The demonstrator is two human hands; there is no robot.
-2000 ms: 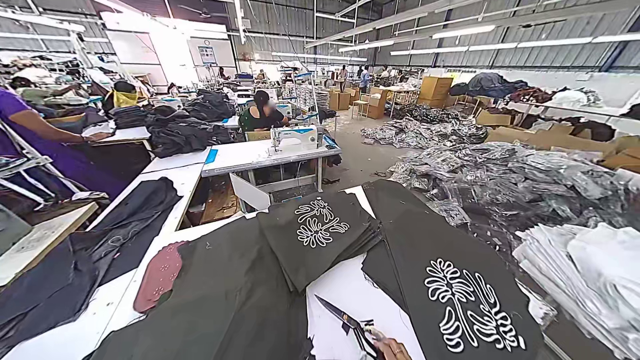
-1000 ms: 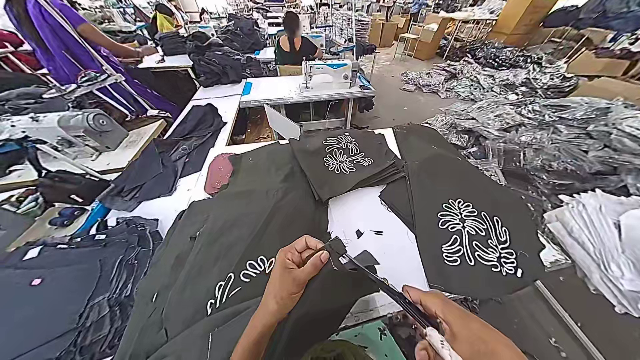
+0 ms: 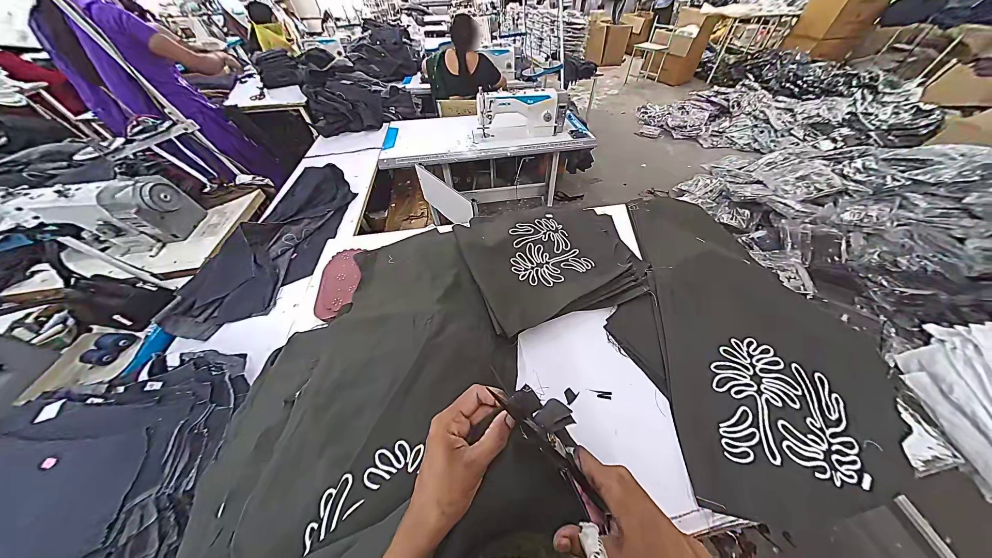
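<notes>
My left hand (image 3: 465, 446) pinches the edge of a dark fabric panel (image 3: 387, 333) with white looped embroidery. In my right hand (image 3: 620, 504) is a pair of fabric scissors (image 3: 562, 457), its handle partly wrapped in white cloth; the blades reach to the cloth beside my left fingertips. A small dark cloth strip (image 3: 552, 415) lies across the blades. Beyond my hands a folded stack of dark embroidered panels (image 3: 542, 256) rests on the white table (image 3: 604, 364), where small dark scraps lie. Another embroidered dark panel (image 3: 775, 403) is spread on the right.
A white sewing machine (image 3: 521, 115) stands on a table ahead, with a seated person (image 3: 463, 70) behind it. Another person in purple (image 3: 155, 85) is at the upper left. Bagged garments (image 3: 868, 225) are heaped at right; a grey sewing machine (image 3: 116, 209) stands at left.
Two seconds ago only my right hand showed, at the scissors; my left hand has since come in and taken hold of the cloth. The scissor blades have moved up beside my left fingers. The view has tilted down.
</notes>
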